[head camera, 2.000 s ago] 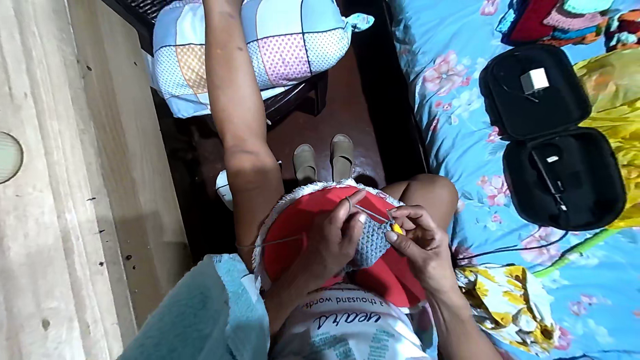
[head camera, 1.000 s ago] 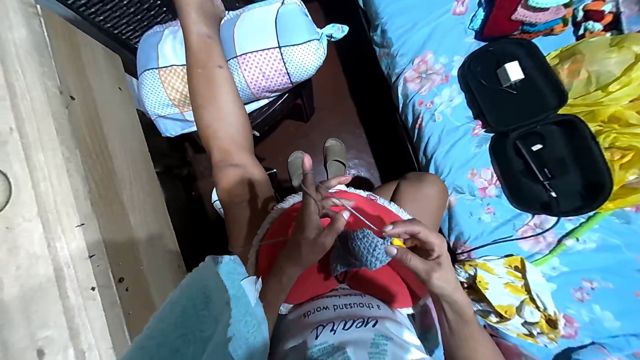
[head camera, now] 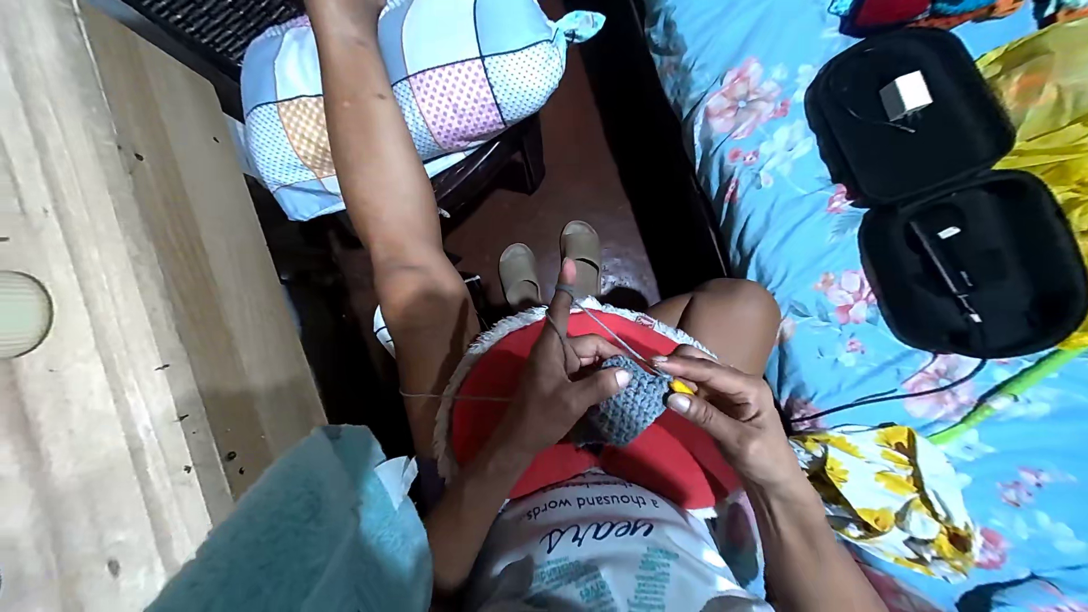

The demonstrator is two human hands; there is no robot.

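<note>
My left hand (head camera: 561,374) pinches the left edge of a grey crocheted piece (head camera: 631,408) between thumb and a finger. Its index finger points up with grey yarn (head camera: 614,333) wrapped round it, and the strand runs down to the right. At the piece's right edge, my right hand (head camera: 722,399) grips a crochet hook by its yellow handle (head camera: 682,389); the hook's tip is too small to make out. The work lies over red shorts (head camera: 484,425) with a white fringed hem. Another length of yarn (head camera: 450,396) trails left across the thigh.
On the right, a floral bedsheet (head camera: 748,212) holds an open black case (head camera: 977,263), a yellow plastic bag (head camera: 1050,127) and a yellow-and-white cloth (head camera: 892,501). A wooden surface (head camera: 195,280) stands left, beside a teal towel-like cloth (head camera: 314,527). A patchwork pillow (head camera: 450,93) lies ahead under one leg.
My left index finger, bent near the hook two seconds ago, now stands raised with the yarn around it. The right hand keeps its grip on the hook.
</note>
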